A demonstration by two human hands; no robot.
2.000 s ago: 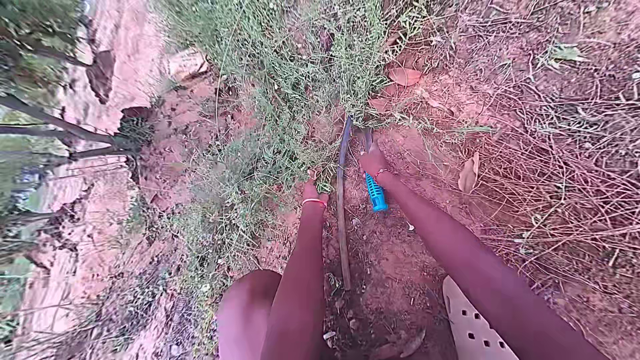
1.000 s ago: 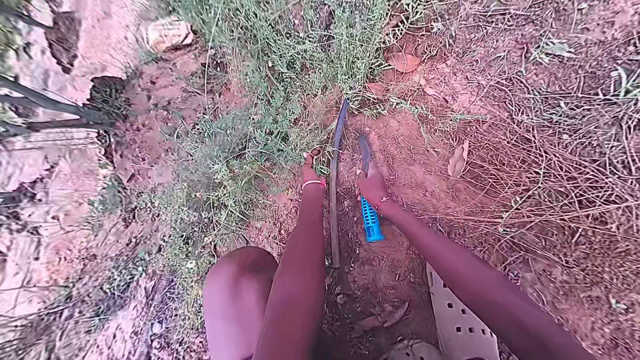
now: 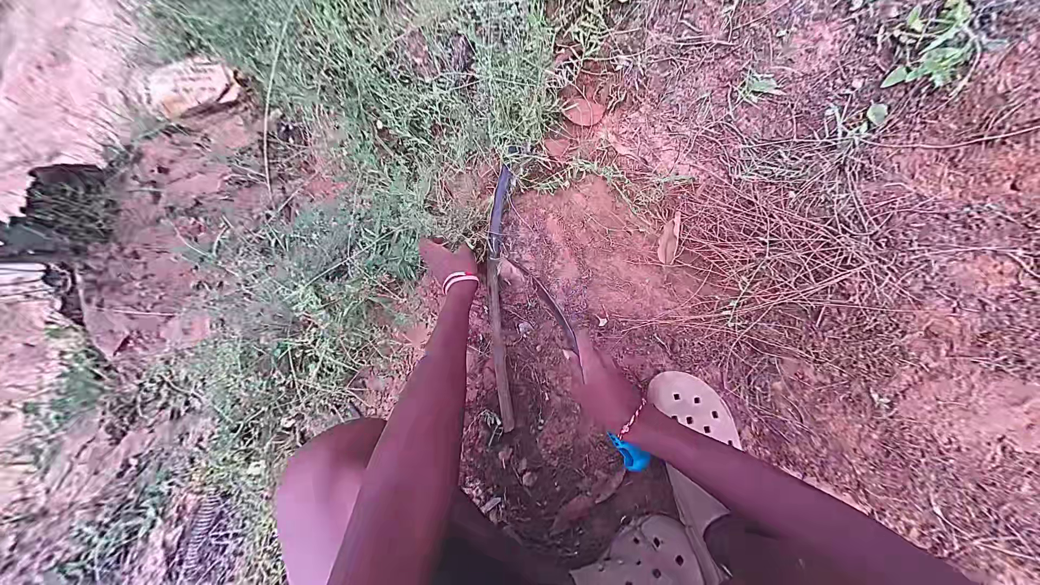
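My right hand (image 3: 603, 388) is shut on a blue-handled sickle; its dark curved blade (image 3: 552, 307) points up and left, and the blue handle end (image 3: 630, 453) shows under the wrist. My left hand (image 3: 448, 262) is at the edge of the green weeds (image 3: 382, 219), its fingers partly hidden among stems, so its hold is unclear. Between the hands a long tool lies on the soil, with a wooden shaft (image 3: 500, 357) and a dark, slightly curved upper part (image 3: 500, 195) whose tip reaches the plants.
Dry cut stems (image 3: 780, 252) cover the reddish ground at right, near a dry leaf (image 3: 669, 239). My perforated clogs (image 3: 695, 406) stand below the right hand. A pale stone (image 3: 192, 86) is at upper left, and a dark hollow (image 3: 69, 203) lies at far left.
My right hand has moved down toward my body with the sickle, and more of the curved blade shows. My left hand stays by the weeds.
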